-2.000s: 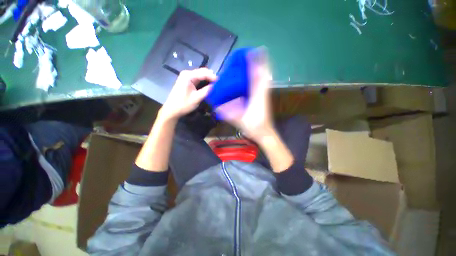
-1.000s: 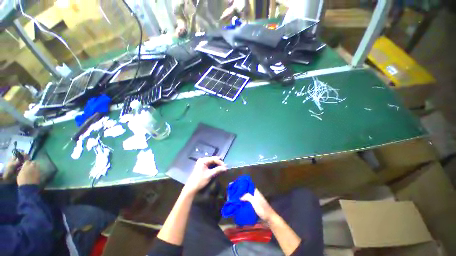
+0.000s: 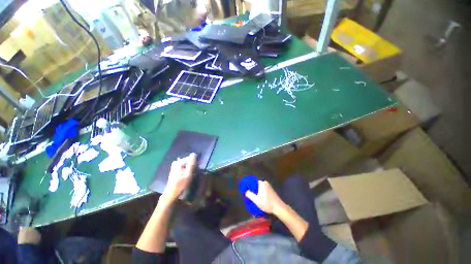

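A small solar panel lies back side up on the green bench's near edge. My left hand is over its lower middle and covers the raised square; its fingers are bent together, and whether they hold the thin cable cannot be made out. My right hand holds a crumpled blue cloth over my lap, to the right of the panel and off the bench.
Stacked panels and a gridded panel lie beyond. White scraps, a clear bottle and another blue cloth are at left, white strands at right. An open carton stands right; another person's hand is lower left.
The view has swung right and up from my lap to the bench. My right hand has moved the blue cloth away from my left hand. My left hand now covers the panel's raised square.
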